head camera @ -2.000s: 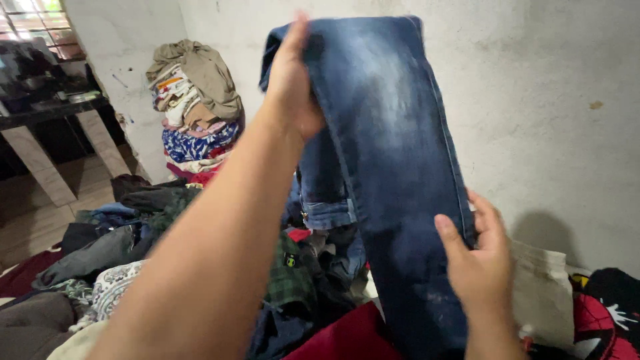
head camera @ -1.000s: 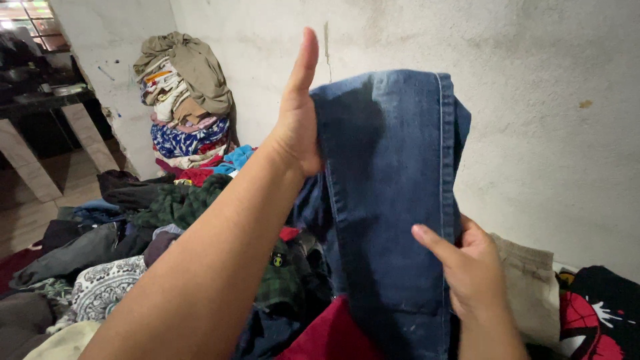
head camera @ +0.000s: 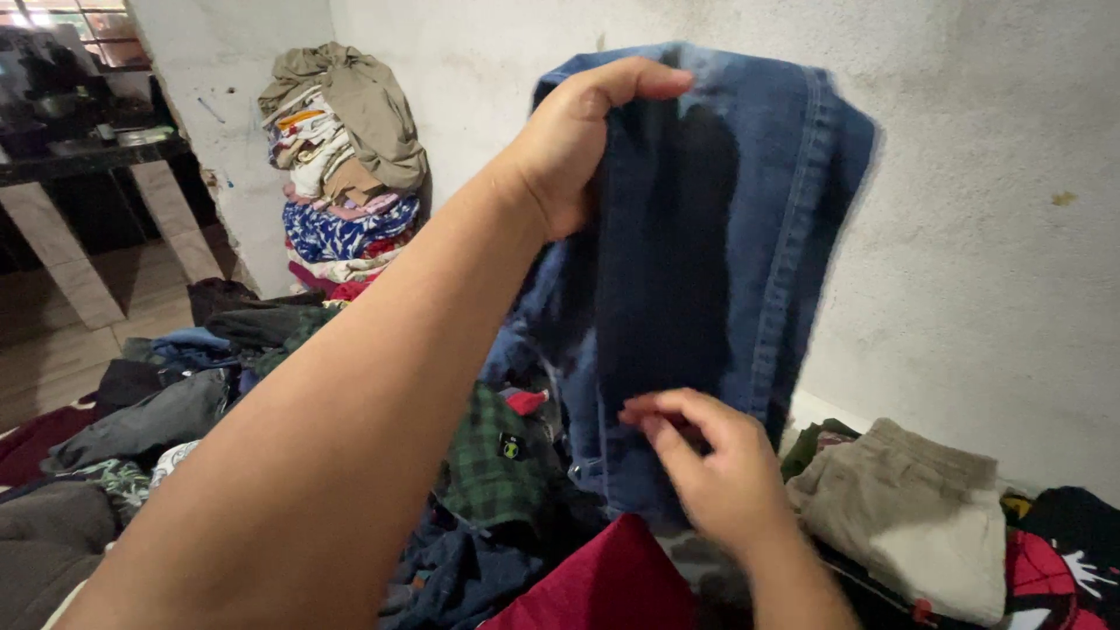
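A folded pair of blue denim jeans hangs from my left hand, raised near the top centre of the head view. The thumb lies across the front of the upper fold, and the fingers are hidden behind the cloth. Lower down, my right hand is in front of the jeans with its fingers bent and thumb near the fingertips; whether it pinches any denim cannot be told. Part of the jeans hangs behind the front fold, left of it. Below lie a green plaid garment and a red cloth.
Loose clothes are heaped at the left. A tall stack of folded fabrics leans by the wall. Folded beige trousers and a red garment with a printed pattern lie at the right. A dark counter stands back left.
The right hand has moved from the right edge of the jeans to the front of their lower part. The left thumb, upright a second ago, now lies over the top fold.
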